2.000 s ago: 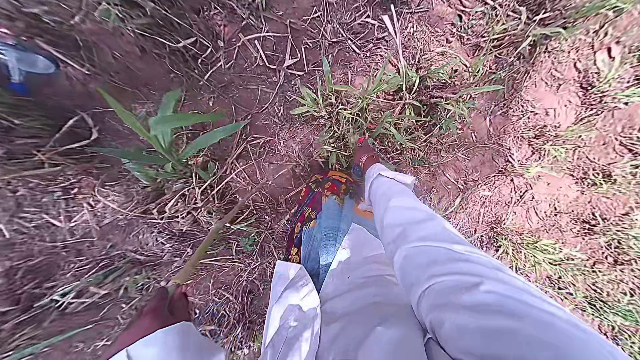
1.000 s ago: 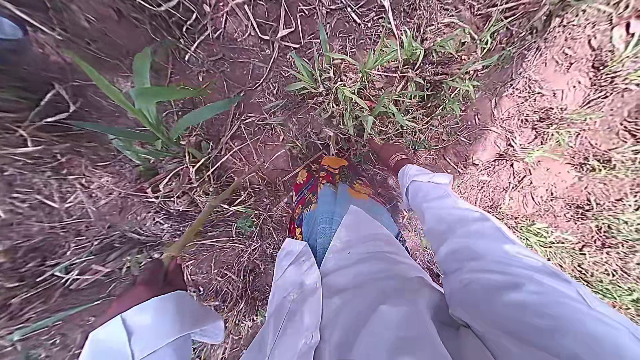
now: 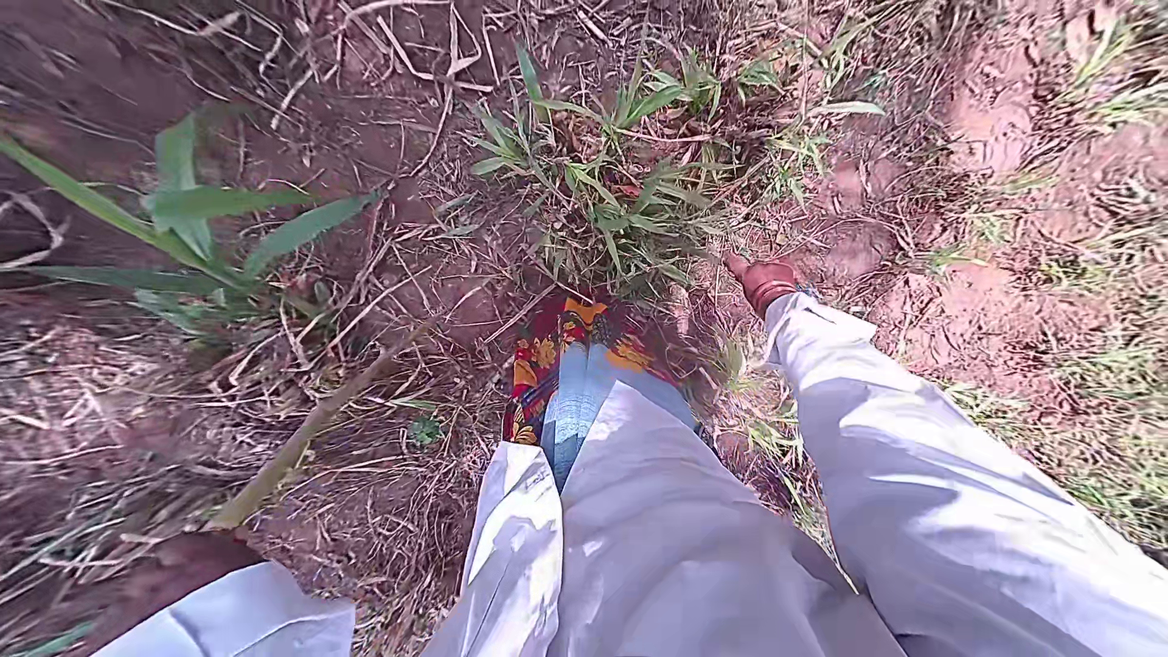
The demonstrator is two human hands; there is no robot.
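At the lower left my left hand (image 3: 187,570), blurred and partly under a white sleeve, is closed around a long wooden stick or handle (image 3: 306,438). The stick slants up and right over dry grass; its far end blends into the soil. My right hand (image 3: 757,276) reaches down at the right of a clump of green grass (image 3: 620,201), close to the ground. Its fingers are mostly hidden, so whether they hold anything does not show.
A young broad-leaved plant (image 3: 214,237) grows at the left. Dry stalks and roots (image 3: 429,73) lie across reddish soil (image 3: 995,338). My patterned cloth (image 3: 534,374) and white coat (image 3: 657,520) fill the lower middle.
My right hand has moved from the base of the grass clump to its right side. The left hand still grips the stick. The broad-leaved plant lies farther left in the view.
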